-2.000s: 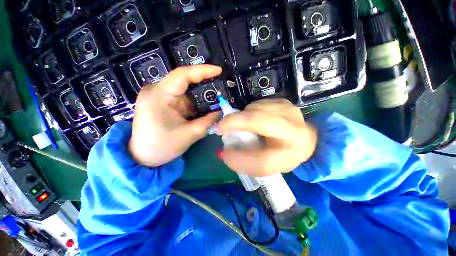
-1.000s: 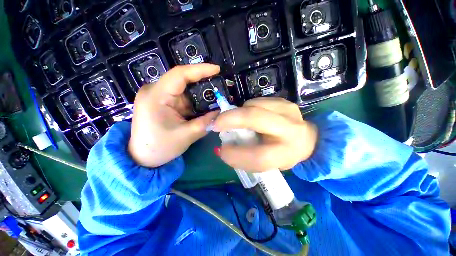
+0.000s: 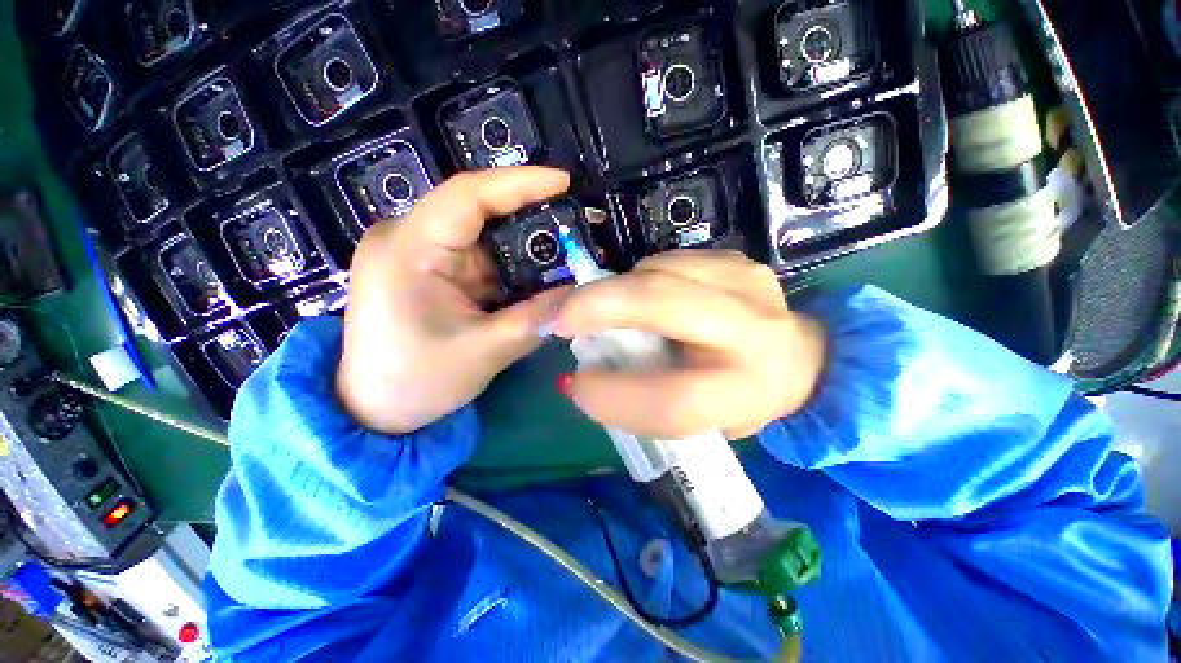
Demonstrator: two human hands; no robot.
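Note:
My left hand (image 3: 434, 298) is bare and grips a black housing (image 3: 528, 254) between thumb and index finger, over the near edge of the tray. The housing has a round ring in its centre. My right hand (image 3: 699, 343) holds the glue syringe (image 3: 710, 486), its blue needle tip (image 3: 567, 241) at the housing's face, just right of the ring. Whether the tip touches is too small to tell. The syringe's green cap (image 3: 785, 562) points towards my lap. The black blister tray (image 3: 598, 156) holds several more black housings in its pockets.
An electric screwdriver (image 3: 1004, 168) with cream tape lies right of the tray. A pale air hose (image 3: 557, 550) crosses my lap. A grey control box (image 3: 71, 453) with a red lit switch stands at the left, and a white box (image 3: 162, 596) sits at lower left. The bench mat (image 3: 518, 453) is green.
The syringe tip has shifted slightly over the housing's face near the ring, and my right hand moved a little with it. My left hand keeps its grip on the housing.

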